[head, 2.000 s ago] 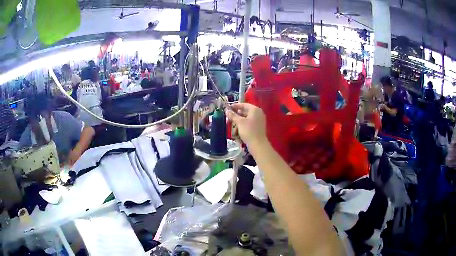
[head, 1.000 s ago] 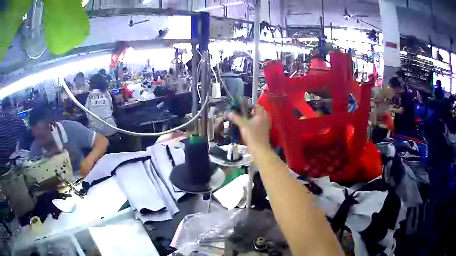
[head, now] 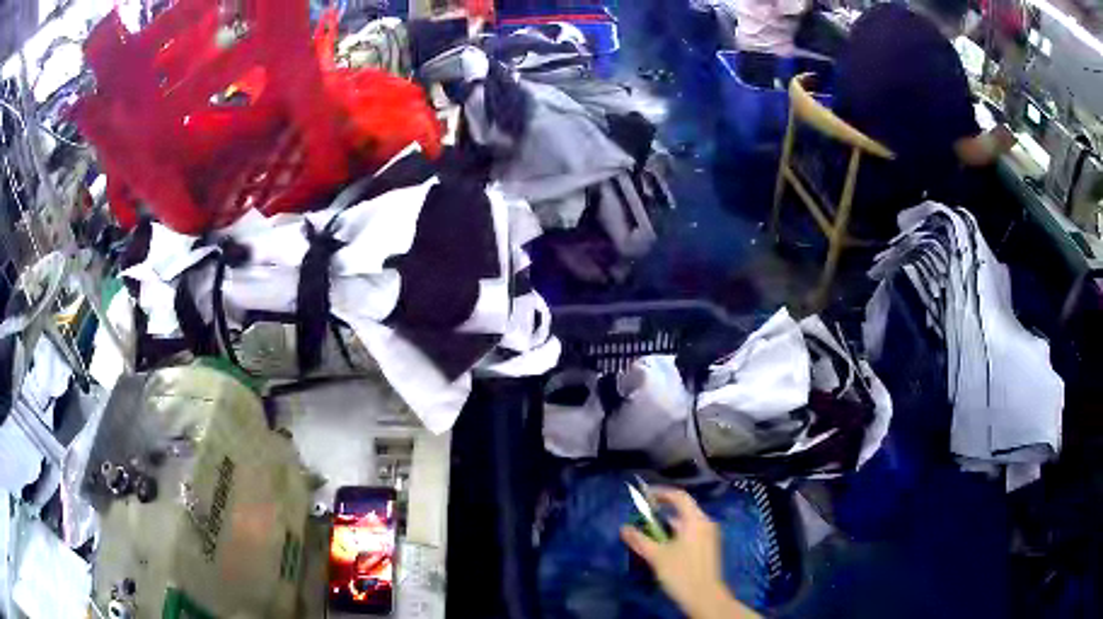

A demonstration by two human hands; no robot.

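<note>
My right hand [head: 686,547] is over the dark slatted basket [head: 774,532], above a crinkled blue plastic bag [head: 581,550]. Its fingers are closed on a small green thing with a pale pointed tip, which looks like thread snips [head: 652,513]; it is blurred and partly hidden by the fingers. My left hand is not in view. The beige sewing machine head [head: 212,496] stands at the lower left. Its needle area is not visible.
A phone with a lit screen [head: 363,550] lies right of the machine head. Tied white and dark bundles lie behind it [head: 351,284] and across the basket [head: 750,405]. A red stool [head: 230,115] is upper left. A seated person [head: 907,103] and wooden chair [head: 835,200] are upper right.
The view has swung right and down from the thread stand to the basket. My right hand, earlier raised at the thread cone, is now low over the basket holding the small green thing.
</note>
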